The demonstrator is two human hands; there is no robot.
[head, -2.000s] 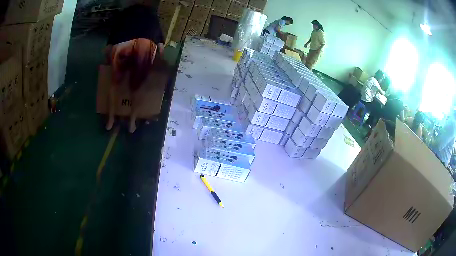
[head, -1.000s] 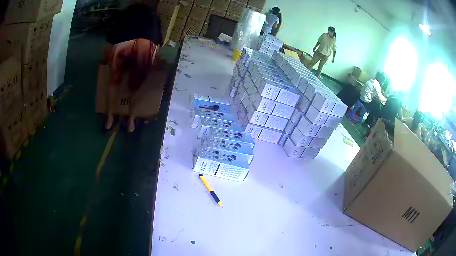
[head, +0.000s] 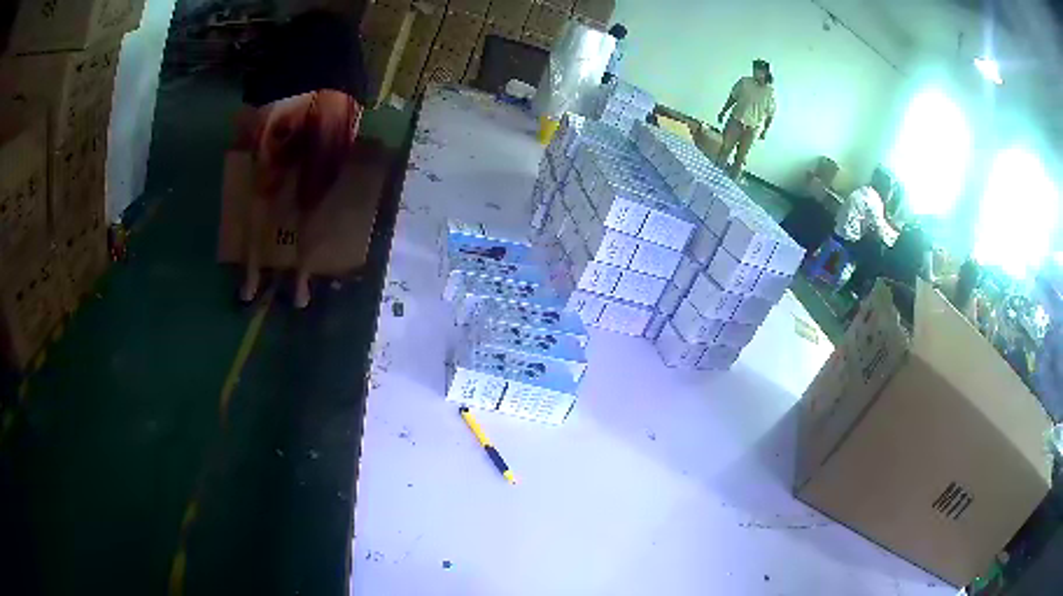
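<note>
Neither of my hands is in the picture. Closed retail boxes (head: 519, 338), white and light blue with dark pictures, lie in short rows on the white table (head: 629, 501). A thin yellow and black marker or utility knife (head: 486, 445) lies just in front of them. Behind and to the right, tall blocks of stacked unit boxes (head: 635, 250) stand several layers high. A large brown master carton (head: 921, 431) with raised flaps stands tilted in the view at the table's right side; its inside is hidden.
Left of the table, a person (head: 305, 128) bends over a brown carton (head: 262, 221) on the green floor (head: 128, 466). Brown cartons (head: 76, 186) are piled at the far left. A translucent roll (head: 574, 72) stands at the far table end. Other people (head: 748, 111) are beyond the table.
The standing person at the back has moved right and turned; another back there is now mostly hidden by the roll. The view has shifted slightly. The boxes, marker and master carton have not moved.
</note>
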